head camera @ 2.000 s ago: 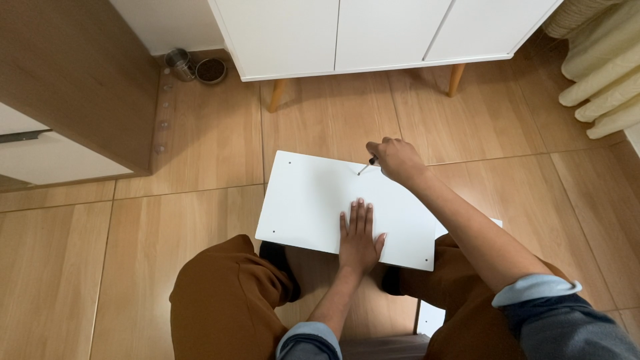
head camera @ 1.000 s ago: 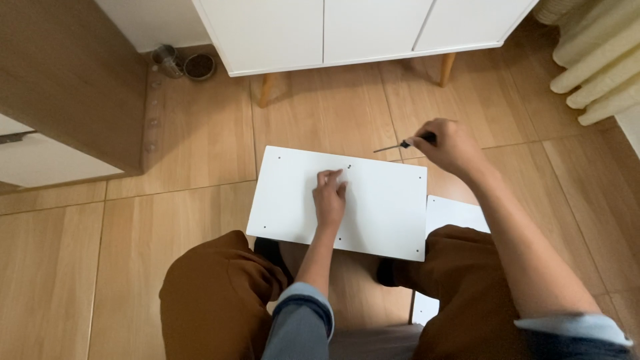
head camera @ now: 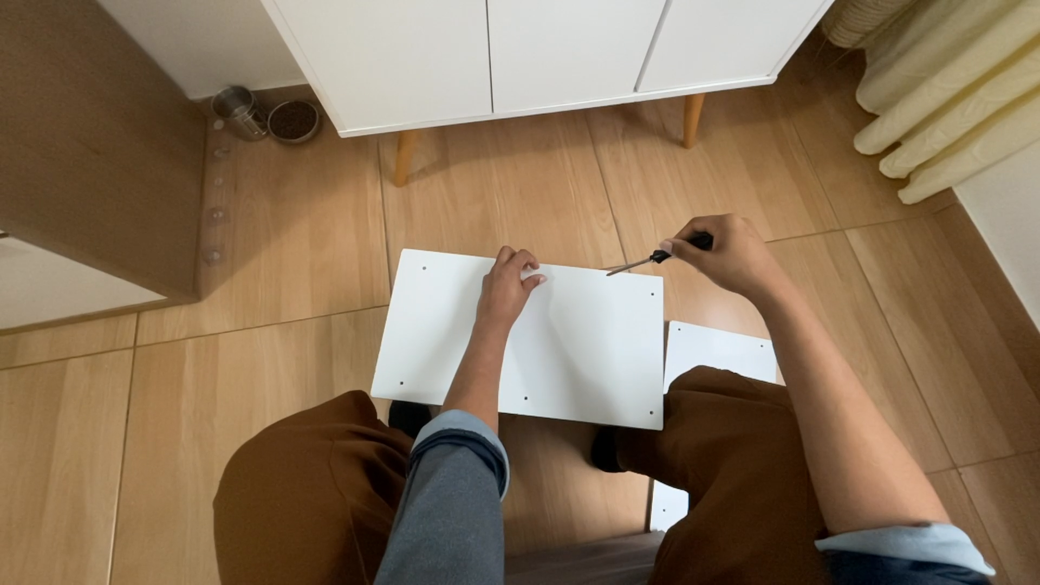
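Observation:
A white rectangular panel (head camera: 593, 349) with several small dark holes lies across between my knees. My left hand (head camera: 509, 284) is at its far edge, fingers curled with thumb and index close together; whether something small is between them cannot be told. My right hand (head camera: 723, 248) holds a screwdriver (head camera: 660, 255) by its black handle, to the right of the panel's far edge. The metal shaft points left, its tip over or near that edge.
A second white panel (head camera: 719, 351) lies on the floor by my right knee. Ahead stands a white cabinet (head camera: 569, 49) on wooden legs. A bowl (head camera: 293, 122) and a clear container (head camera: 239, 112) sit at the back left, beside a brown cabinet (head camera: 97, 146). A curtain (head camera: 934, 97) hangs at right.
The screwdriver has moved right, away from the panel's far-edge middle, where its tip was two seconds ago. My left hand, earlier flat on the panel, has moved up to the far edge and curled its fingers.

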